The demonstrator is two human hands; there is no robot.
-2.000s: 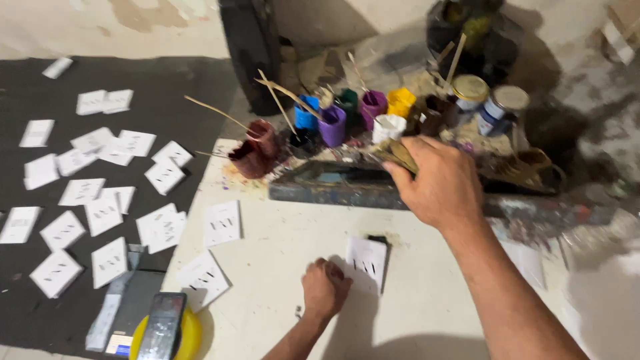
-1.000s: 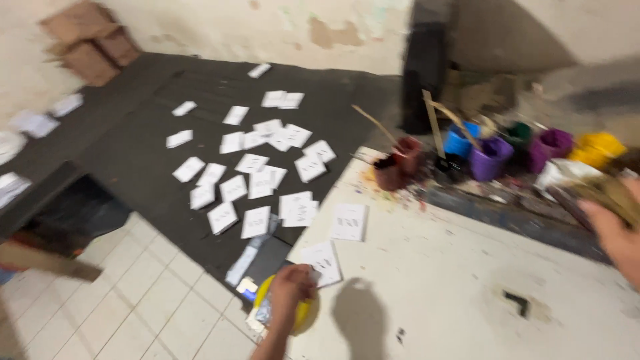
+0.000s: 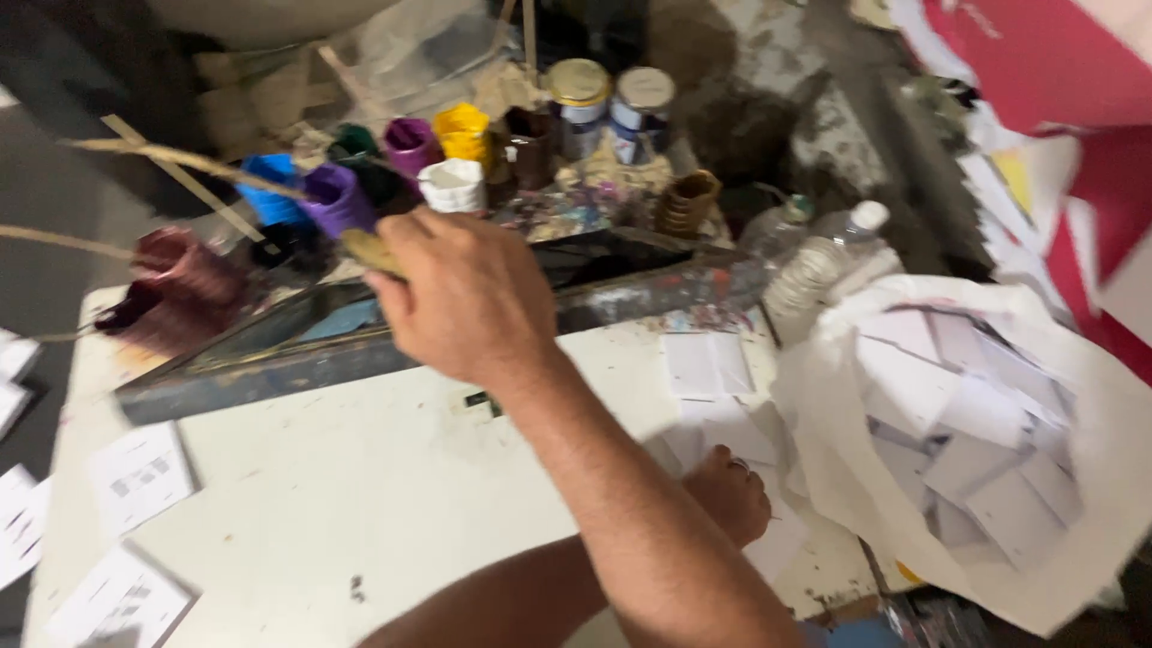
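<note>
My right hand [image 3: 468,297] is closed around a worn, yellowish-brown tool handle [image 3: 371,252], perhaps a squeegee's. It is above a dark, paint-stained screen-printing frame [image 3: 360,373] at the back of the white tabletop [image 3: 297,504]. Under my right forearm, my left hand [image 3: 733,495] reaches over white cards [image 3: 733,432] at the table's right side; its fingertips are bent down, and whether they grip a card is unclear. A small dark mark [image 3: 481,402] shows on the tabletop. Printed white cards [image 3: 144,475] lie near the left edge.
Paint cups, blue [image 3: 273,189], purple [image 3: 337,200], white [image 3: 453,186] and others, stand behind the frame, some with sticks. Two lidded jars [image 3: 578,108] are farther back. An open white bag [image 3: 819,432] of cards stands right, near plastic bottles [image 3: 801,270].
The view has swung right. My left hand has moved from the printed cards at the left side to the cards at the right. My right hand still holds the handle by the frame.
</note>
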